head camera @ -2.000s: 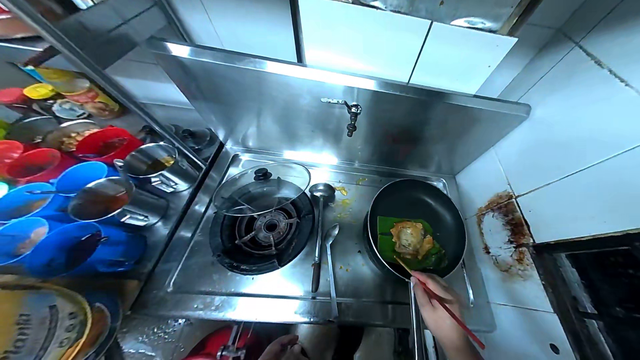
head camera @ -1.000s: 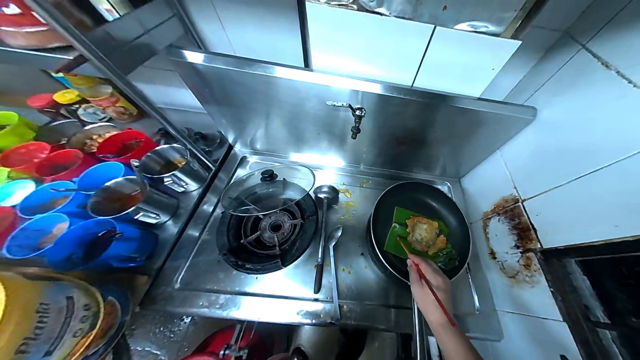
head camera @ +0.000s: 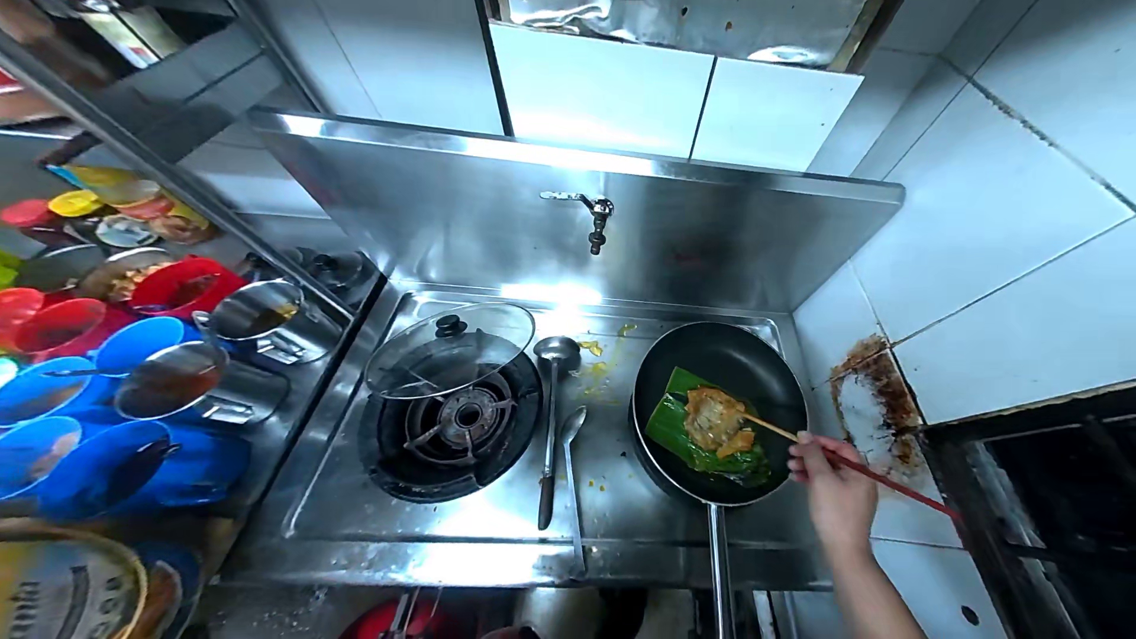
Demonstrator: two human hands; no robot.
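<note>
My right hand (head camera: 832, 484) grips a pair of chopsticks (head camera: 887, 479), red at the rear and pale toward the tip. Their tips touch a browned piece of food (head camera: 713, 419) on a green banana leaf (head camera: 670, 417). The leaf lies inside a black frying pan (head camera: 728, 351) on the right side of the steel stove, its metal handle pointing toward me. Of my left hand, at most a sliver of skin shows at the bottom edge. A metal ladle (head camera: 557, 355) and a long spoon (head camera: 572, 435) lie side by side left of the pan.
A glass lid (head camera: 453, 364) rests partly over the left gas burner (head camera: 466, 422). A small tap (head camera: 599, 222) sticks out from the steel backsplash. Blue and red containers and metal mugs (head camera: 257, 311) crowd the left counter. A tiled wall (head camera: 1003, 293) stands close on the right.
My right hand has moved from the pan's lower edge to its right side, and the chopsticks now reach the food from the right. The food and leaf have shifted within the pan.
</note>
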